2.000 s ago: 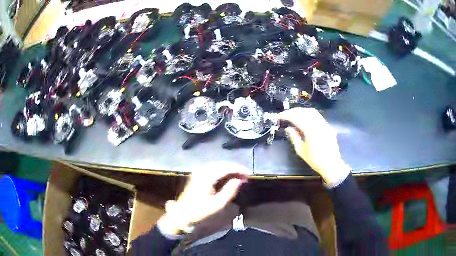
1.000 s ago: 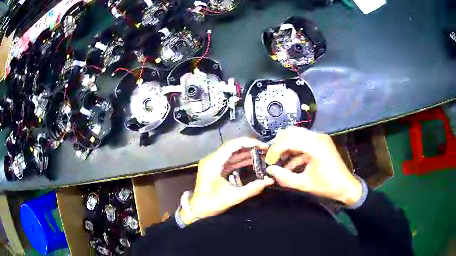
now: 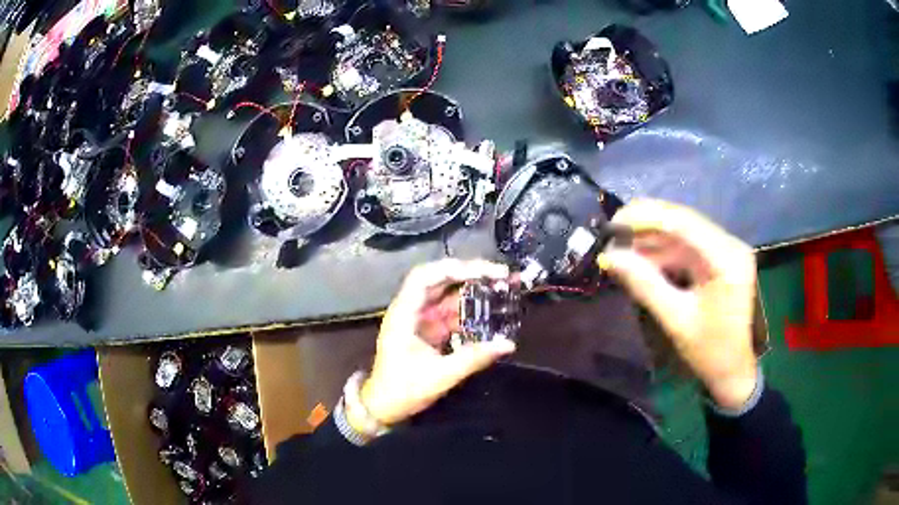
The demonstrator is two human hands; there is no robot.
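My left hand (image 3: 419, 340) holds a small dark and silver module (image 3: 489, 310) between thumb and fingers, over the bench's front edge. My right hand (image 3: 690, 286) is at the right rim of a round black housing (image 3: 550, 219), its thumb and finger pinched at the rim. The housing looks tilted on the mat; a pale connector and red wires show at its lower side. Left of it sit a housing with a silvery board and dark round centre (image 3: 397, 158) and a housing with a pale round plate (image 3: 301, 180).
Crowded black housings with wires cover the bench left (image 3: 118, 197). Another open housing (image 3: 613, 84) stands behind the right one. White paper (image 3: 757, 12) lies at the back. Below are a cardboard box of modules (image 3: 207, 414), a blue stool (image 3: 69, 412) and a red stool (image 3: 843, 291).
My hands have parted. The left keeps the module; the right has moved right and up to the housing's rim. The near right housing has turned and tilted, its inside now darker.
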